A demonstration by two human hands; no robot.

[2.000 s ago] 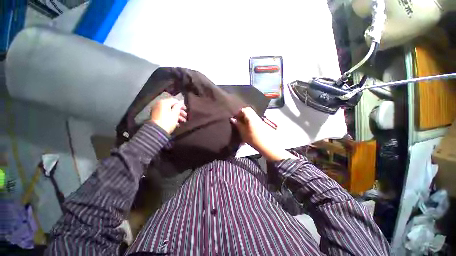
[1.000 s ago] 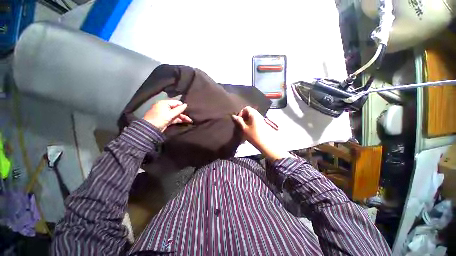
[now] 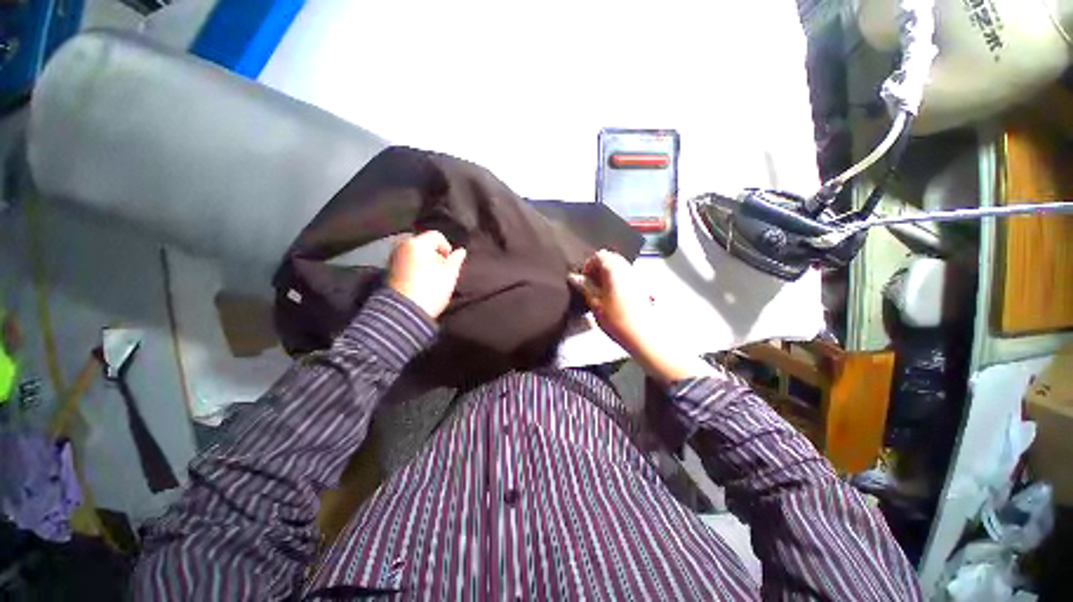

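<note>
The dark brown garment (image 3: pixel 506 265) lies around the near end of the grey padded arm (image 3: pixel 200 153), in front of me. A small white label (image 3: pixel 294 296) shows at its left edge. My left hand (image 3: pixel 427 271) grips the cloth near the garment's opening, fingers closed on it. My right hand (image 3: pixel 610 294) pinches the garment's right edge between thumb and fingers. The steam iron (image 3: pixel 771 229) lies on the white table cover to the right, untouched. The iron rest (image 3: pixel 638 188) with two red bars lies beyond the garment.
The white table cover (image 3: pixel 530 82) spreads behind the garment. The iron's hose (image 3: pixel 871 153) and a thin pale rod (image 3: pixel 977 213) run at the right. A cream padded form (image 3: pixel 965 59) stands upper right. A wooden stool (image 3: pixel 853 406) is below the table's right edge. A dark brush-like tool (image 3: pixel 141 423) lies far left.
My left hand has moved right and closed on the cloth, leaving more of the garment's left part and its label in view. My right hand has shifted slightly right, still at the edge.
</note>
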